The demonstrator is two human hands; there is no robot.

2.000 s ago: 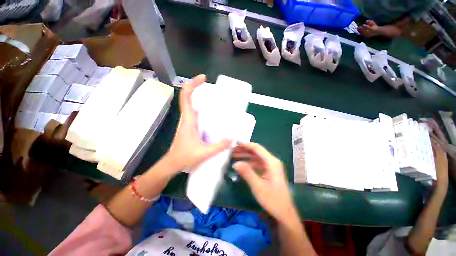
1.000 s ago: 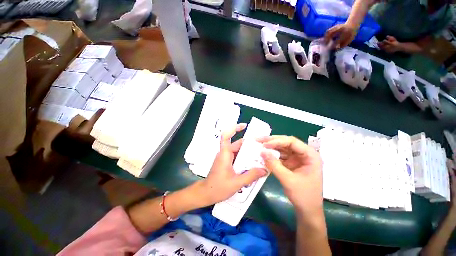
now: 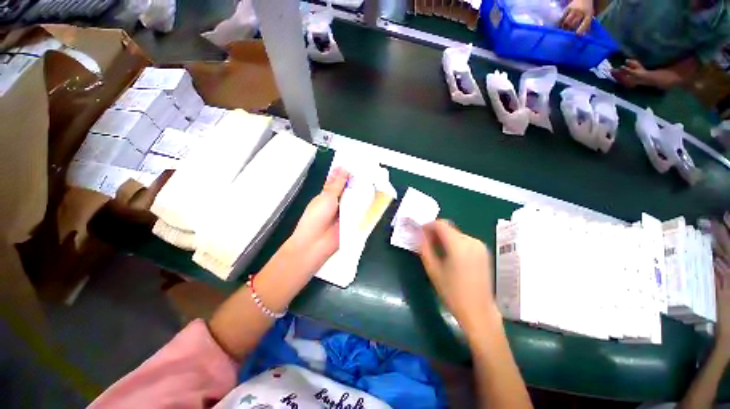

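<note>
My left hand [image 3: 320, 216] holds a white leaflet [image 3: 355, 200] by its left edge, over the left part of the bench. More long white sheets [image 3: 340, 268] lie under and beside it, and a yellowish patch shows at its right. My right hand [image 3: 460, 268] is blurred, with its fingertips at the lower right edge of a small white card [image 3: 412, 214] with faint print. Whether the fingers grip the card cannot be told. At right, broad white flat pieces [image 3: 576, 275] lie in an overlapping row with barcode-like print at the left edge.
Two thick cream stacks [image 3: 260, 200] stand at left, beside an open brown carton [image 3: 24, 132] holding small white boxes [image 3: 120, 132]. A pale rail [image 3: 472, 185] and post [image 3: 284, 68] divide the green bench. Bagged items [image 3: 508, 102], a blue bin [image 3: 548, 40] and a person's hands lie beyond. Another hand is at far right.
My hands have moved apart. The left has gone to the left sheets with a leaflet; the right no longer holds the white piece both hands held. The opposite person's hand has moved to the blue bin.
</note>
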